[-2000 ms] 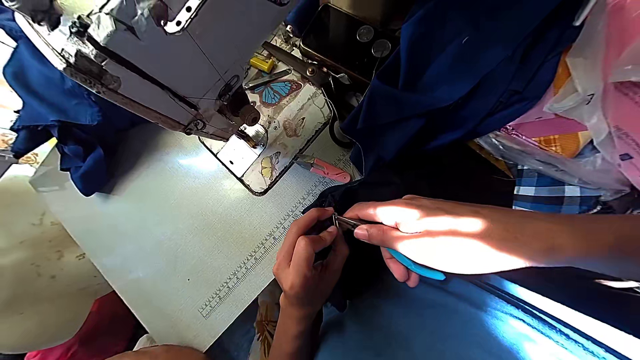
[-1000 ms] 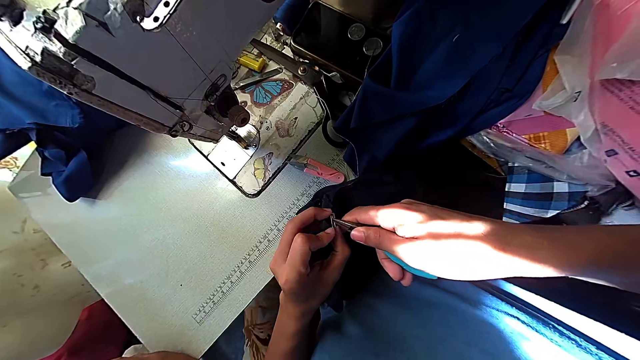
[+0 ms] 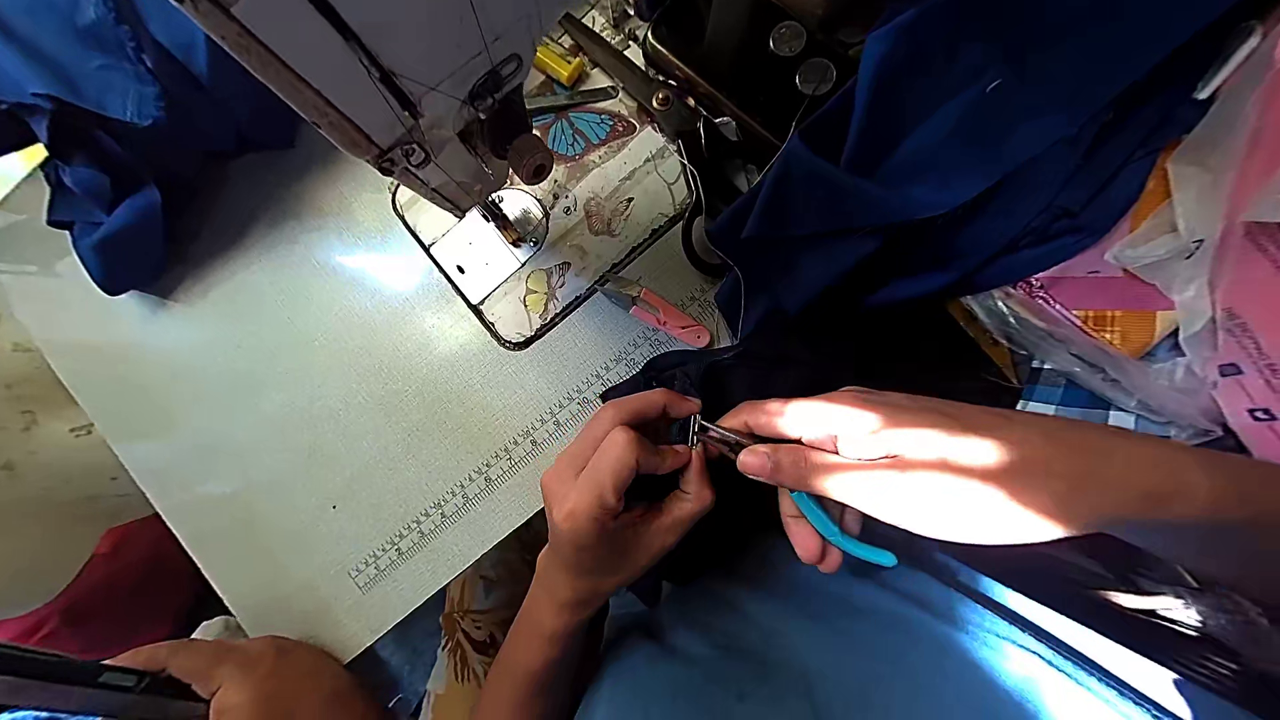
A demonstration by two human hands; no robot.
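Note:
My left hand [image 3: 615, 480] pinches dark fabric [image 3: 760, 540] and a small metal piece [image 3: 694, 430] between its fingertips, at the table's near edge. My right hand [image 3: 860, 450] holds pliers with a turquoise handle [image 3: 845, 535], their jaws [image 3: 722, 436] touching or very near the metal piece. Whether the jaws grip it is too small to tell. Past the hands lie pink-handled thread snips [image 3: 670, 318], beside the bed plate [image 3: 600, 260] of a sewing machine [image 3: 400, 90]. A ruler scale [image 3: 510, 460] runs along the pale tabletop to the left of my left hand.
Blue cloth [image 3: 960, 170] is heaped at the upper right, with plastic bags [image 3: 1200, 250] beside it. More blue cloth [image 3: 110, 170] hangs over the table at the upper left. Large scissors [image 3: 640, 85] lie behind the machine's needle area. Another person's hand [image 3: 250, 680] shows at the bottom left.
Both hands stay together at the metal piece, with the pliers still in my right hand. Another person's hand and a dark object show more fully at the bottom left; the view has shifted slightly.

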